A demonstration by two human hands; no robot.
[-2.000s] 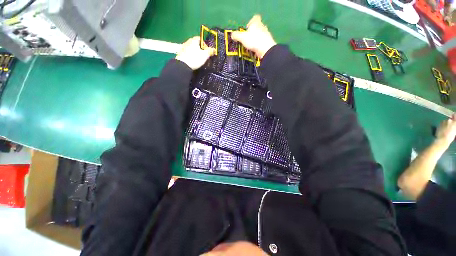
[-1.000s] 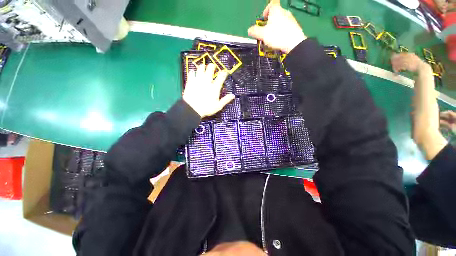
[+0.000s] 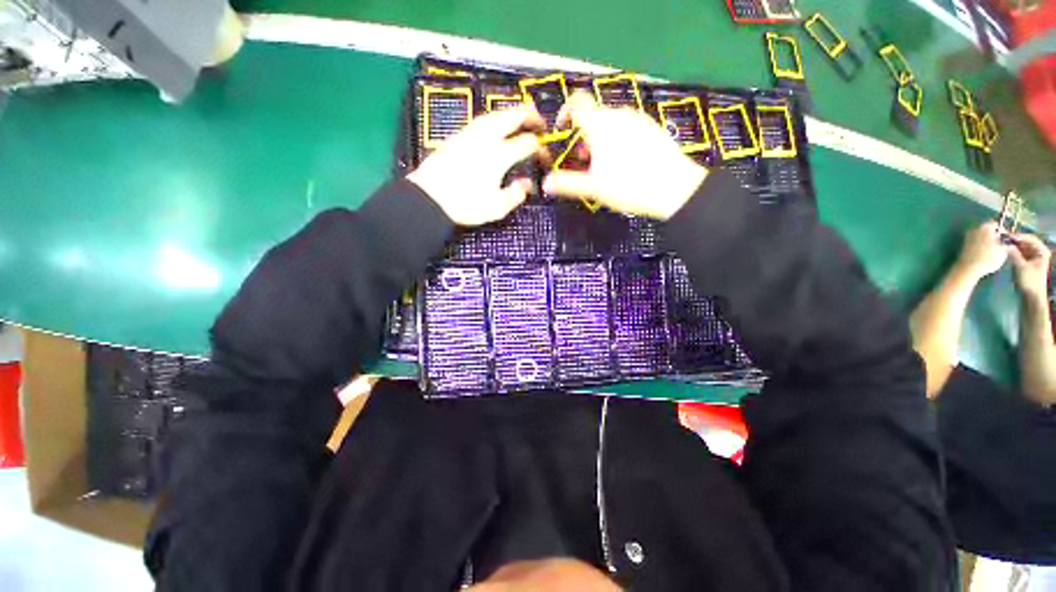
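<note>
A glossy black blister tray (image 3: 518, 330) lies in front of me, on top of at least one more tray. Yellow-framed housings sit along its far row, such as one at the left (image 3: 447, 117) and one at the right (image 3: 776, 131). My left hand (image 3: 481, 165) and my right hand (image 3: 635, 156) are close together over the far middle of the tray. Their fingers hold a yellow-framed housing (image 3: 567, 150) between them, tilted and partly hidden by the fingers. The tray's near pockets hold no housings.
Loose yellow-framed housings (image 3: 785, 56) lie on the green surface beyond the whitish strip (image 3: 892, 158). Another person's hands (image 3: 1005, 252) hold a housing at the right. A grey machine (image 3: 127, 35) stands at upper left. A carton (image 3: 58, 434) with black trays is at lower left.
My right hand has come back from the far green surface to the tray. My left hand has moved up beside it. Both now hold a housing. More yellow frames show in the far row.
</note>
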